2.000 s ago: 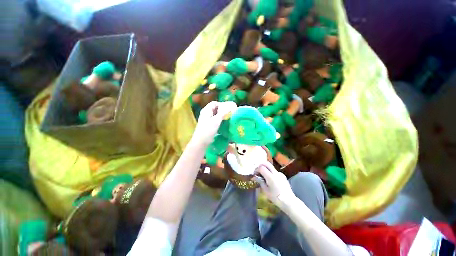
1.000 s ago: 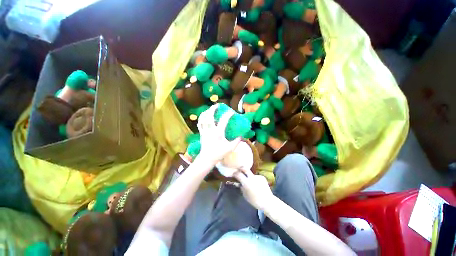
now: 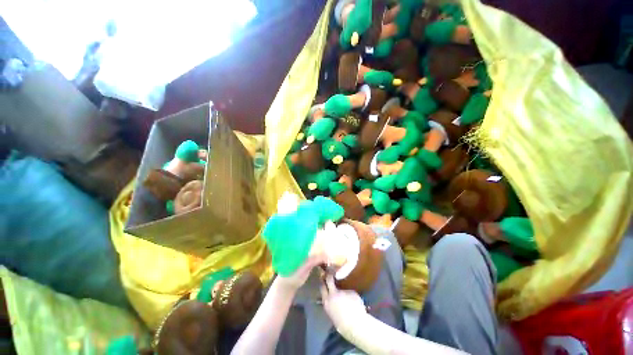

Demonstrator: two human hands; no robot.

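Observation:
A plush toy (image 3: pixel 362 258) is held on its side above my lap, its green top to the left and its brown pot to the right. A white collar and a small white label show on it. My left hand (image 3: pixel 300 274) is closed around the trunk, partly hidden by the green top. My right hand (image 3: pixel 340 302) is at the lower edge of the pot and collar, fingers against the toy. Whether it holds a small tool cannot be made out.
A yellow woven sack (image 3: pixel 576 139) full of plush toys stands ahead. An open carton (image 3: pixel 232 187) with a few toys is at the left. More toys (image 3: pixel 187 329) lie at the lower left, near a teal sack (image 3: pixel 55 229). A red stool (image 3: pixel 579 326) is at the lower right.
The toy has turned from upright onto its side and come lower. My left hand has moved from the green top to the trunk. The view has shifted left.

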